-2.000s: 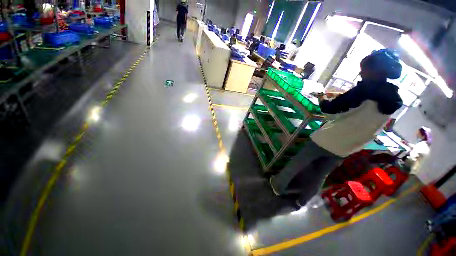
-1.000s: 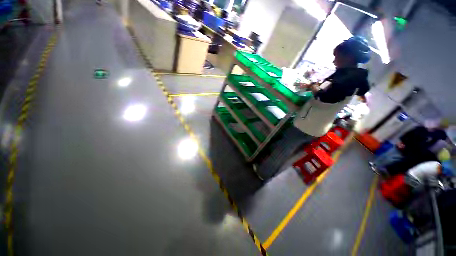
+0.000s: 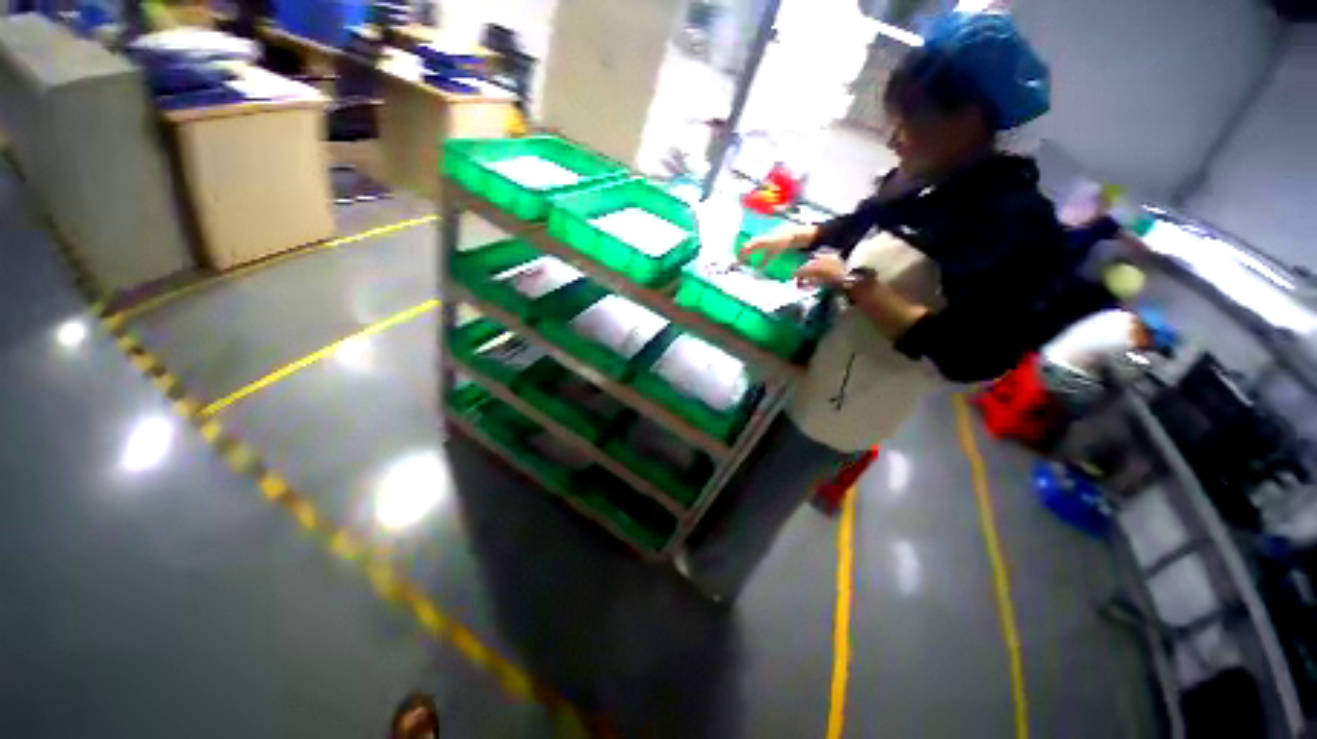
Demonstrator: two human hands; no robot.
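Neither of my hands can be made out. A rolling rack (image 3: 607, 378) stands ahead of me, with green trays (image 3: 621, 231) on several levels. White papers (image 3: 702, 370) lie in some trays; other contents are too blurred to tell. A small brown thing (image 3: 415, 716) shows at the bottom edge, cut off; I cannot tell what it is.
A person in a blue cap (image 3: 924, 274) stands at the rack's right end, hands over the top trays. Desks (image 3: 253, 181) are at the left. Another person (image 3: 1105, 347) is at the right, near a blue stool (image 3: 1072, 494) and a metal rack (image 3: 1206, 534). Yellow lines mark the floor.
The view has turned right and come closer to the rack and the person beside it. The aisle has moved off to the left, and the metal rack at the right shows more.
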